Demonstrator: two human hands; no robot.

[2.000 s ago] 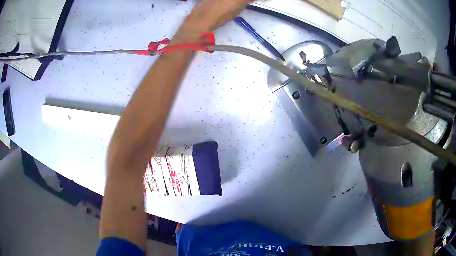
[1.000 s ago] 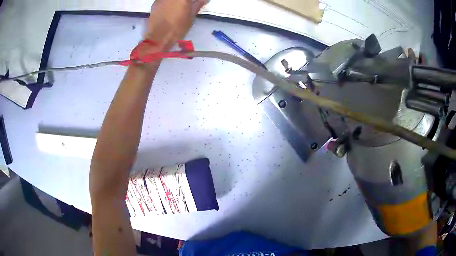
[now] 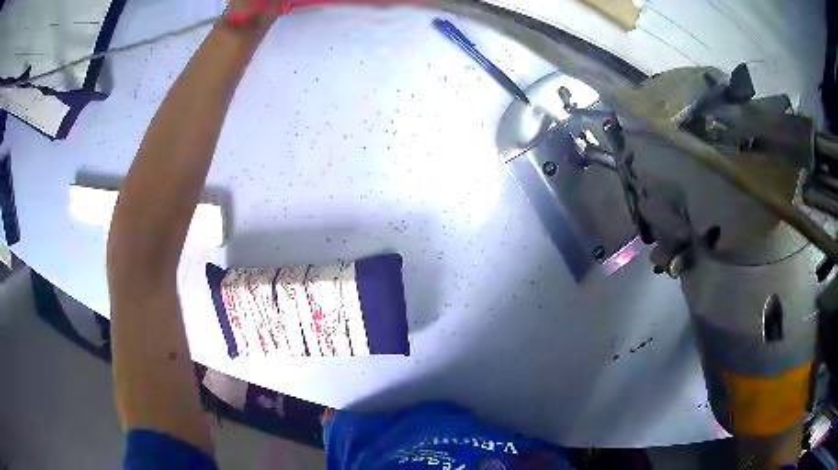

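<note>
The grey cutting machine [image 3: 749, 303] with an orange panel stands at the right, on its shiny base plate [image 3: 560, 174]. The beige power cord [image 3: 685, 138] runs over it and arcs to the top edge. Red tape [image 3: 257, 9] on the cord lies by my left wrist at the top edge. My left forearm crosses the left side; my left hand is cut off by the top edge. A bit of my right forearm shows under the machine at bottom right; my right hand is hidden behind the machine.
A white block with red print and dark ends [image 3: 294, 310] lies near the front edge. A plain white strip [image 3: 92, 204] lies partly under my left forearm. A blue pen [image 3: 480, 59] touches the base plate. White-topped cut pieces [image 3: 46, 37] lie at upper left, a tan strip [image 3: 614, 11] at the top.
My left arm has moved left and up, taking the hand out of the picture. The red-taped cord has moved up with it. The view has shifted; the machine stays at the right.
</note>
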